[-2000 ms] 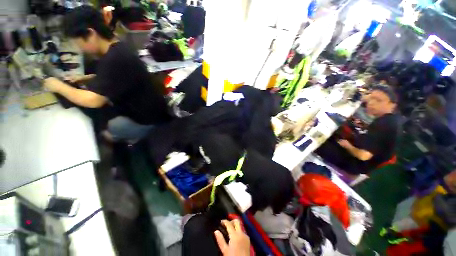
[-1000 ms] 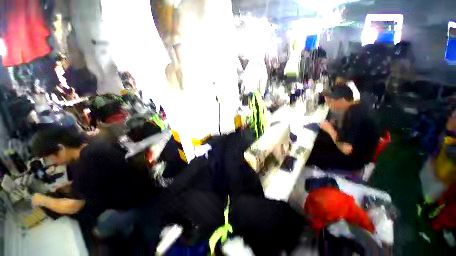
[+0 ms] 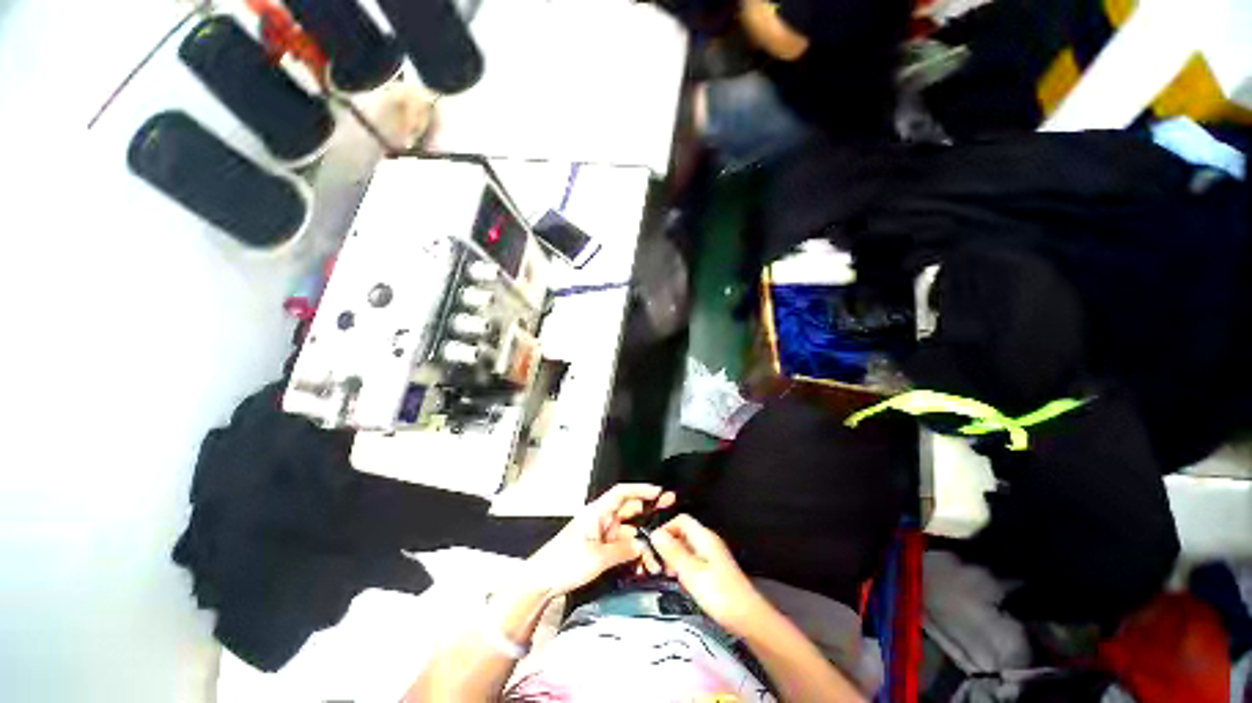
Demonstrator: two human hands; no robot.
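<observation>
My left hand (image 3: 604, 533) and my right hand (image 3: 687, 552) are close together above my lap, in front of the machine table. Their fingers are bent around a small dark piece (image 3: 648, 541), which looks like black fabric; its full shape is hidden. Black cloth (image 3: 810, 494) lies over my lap to the right of my hands. The white overlock machine (image 3: 426, 309) stands ahead and to the left, with red digits on its dark panel. A crumpled black garment pile (image 3: 288, 522) lies on the table left of the machine.
A smartphone (image 3: 566, 238) lies right of the machine. Large black thread cones (image 3: 220, 179) stand behind it. An open carton (image 3: 772, 330) with shiny blue contents and black bundles (image 3: 1016, 302) with a neon tie (image 3: 975, 412) are at the right. Part of another person (image 3: 755, 110) shows at the top.
The view has swung left and down from the workshop to the machine and my lap. Both hands are now in view together at a small dark piece; no hand showed one second ago.
</observation>
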